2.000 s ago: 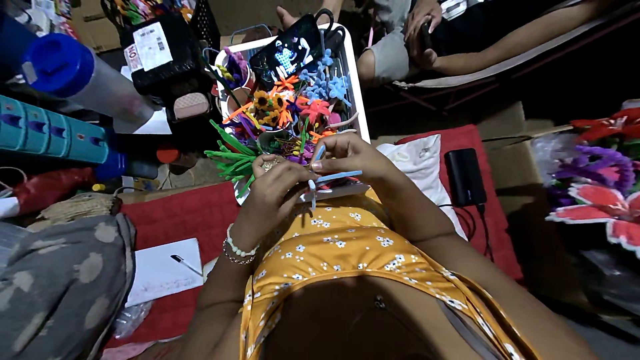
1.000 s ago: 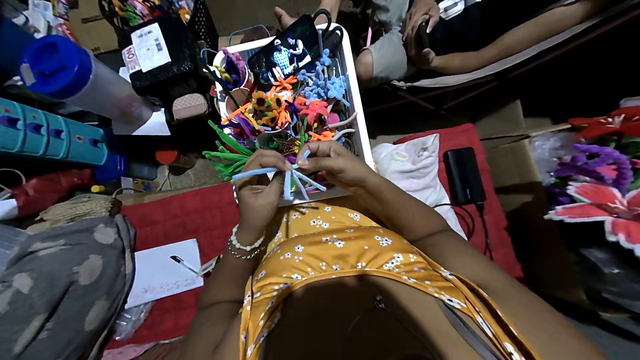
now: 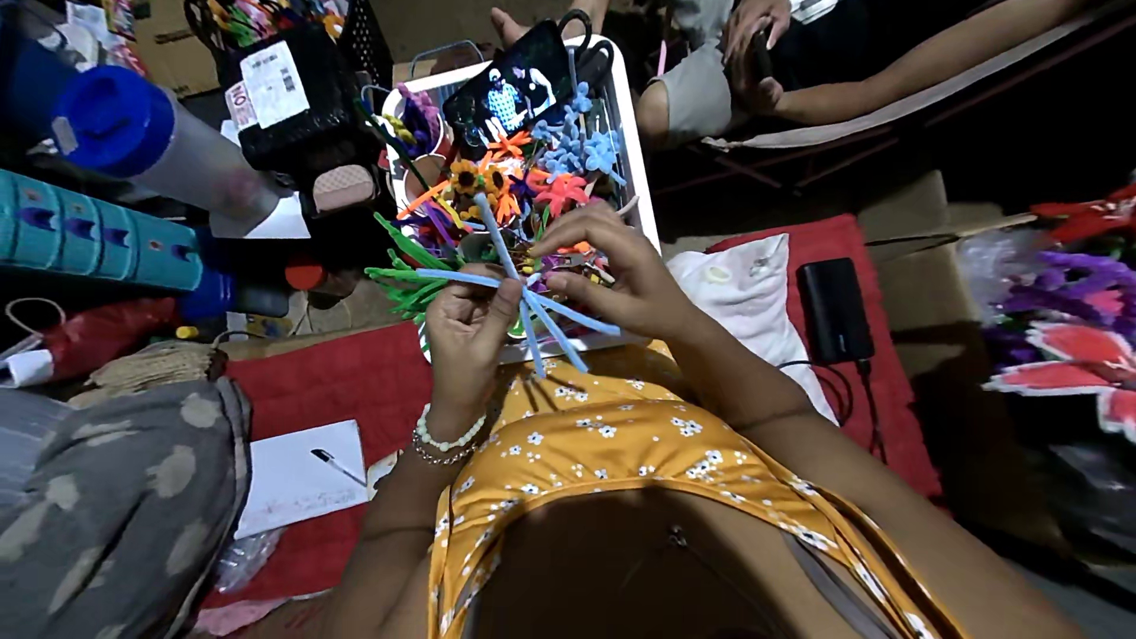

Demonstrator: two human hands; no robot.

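Several light blue pipe cleaners (image 3: 552, 325) join at one centre and fan out like spokes. My left hand (image 3: 475, 328) pinches them near that centre between thumb and fingers. Beside the centre is my right hand (image 3: 617, 271), its thumb and index finger curled close to the joint; whether they grip it cannot be told. Both hands are over the near edge of a white plastic tray (image 3: 641, 169). Green pipe cleaners (image 3: 408, 266) stick out at the tray's left, and orange, red and light blue pipe-cleaner flowers (image 3: 581, 146) fill its middle.
A smartphone (image 3: 510, 89) leans at the tray's far end. Left are a blue-lidded bottle (image 3: 115, 120), a black wrapped parcel (image 3: 297, 106) and paper with a pen (image 3: 302, 470). Right lie a white cloth (image 3: 741, 293) and a black power bank (image 3: 834, 311). Another person's hands (image 3: 754, 53) are at the top.
The blue pipe cleaners, bunched at first, now spread out from the centre. My right hand has shifted slightly right, and its fingers have opened out from the joint.
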